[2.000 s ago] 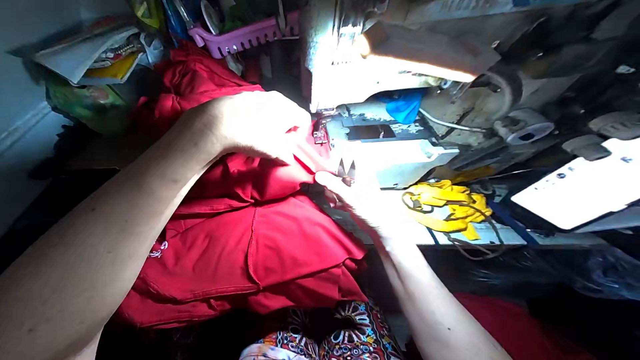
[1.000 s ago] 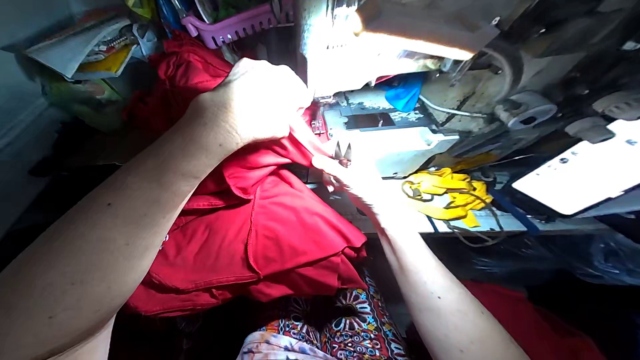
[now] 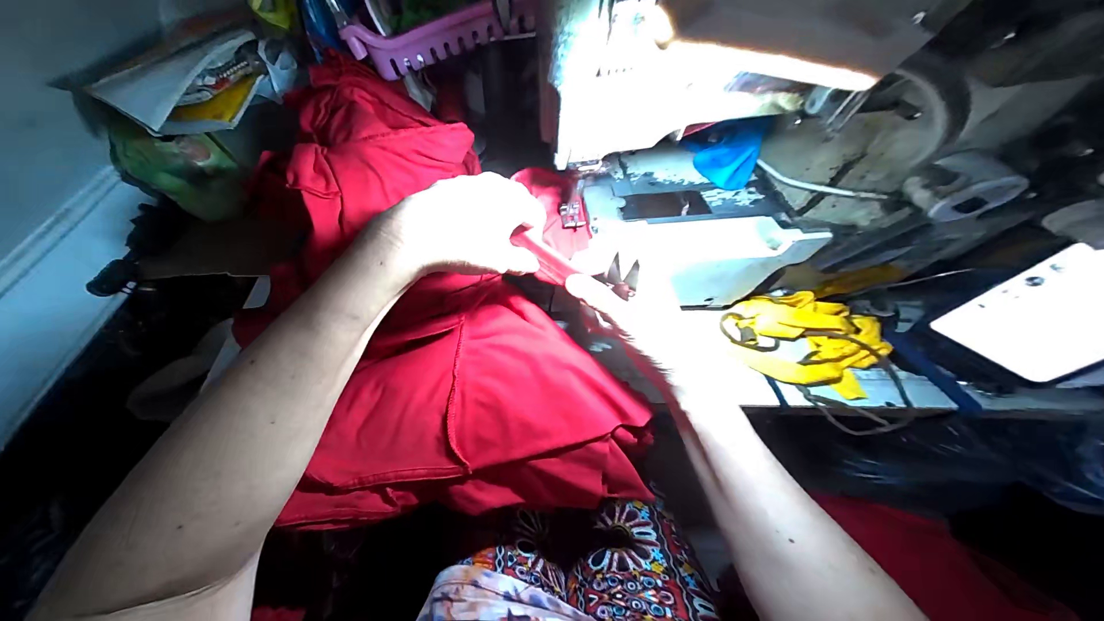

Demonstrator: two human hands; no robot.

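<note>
Red fabric with a stitched seam lies bunched over the sewing machine's table edge and hangs above my lap. My left hand grips a folded edge of it, just left of the machine's presser foot. Some red fabric lies around the foot. My right hand pinches the same fold a little lower and to the right. Small thread snips stick out of my right hand, their two pointed blades apart. Bright lamplight washes out parts of both hands and of the sewing machine.
Yellow cloth strips and a dark cord lie right of my right hand. Beyond them rests a white phone. A blue cloth sits under the machine arm. A pink plastic basket and a stack of papers and packets stand at the back left.
The red fabric's lower part has shifted to the right and bunched up since the oldest frame. Both hands stay near the presser foot, holding the fold.
</note>
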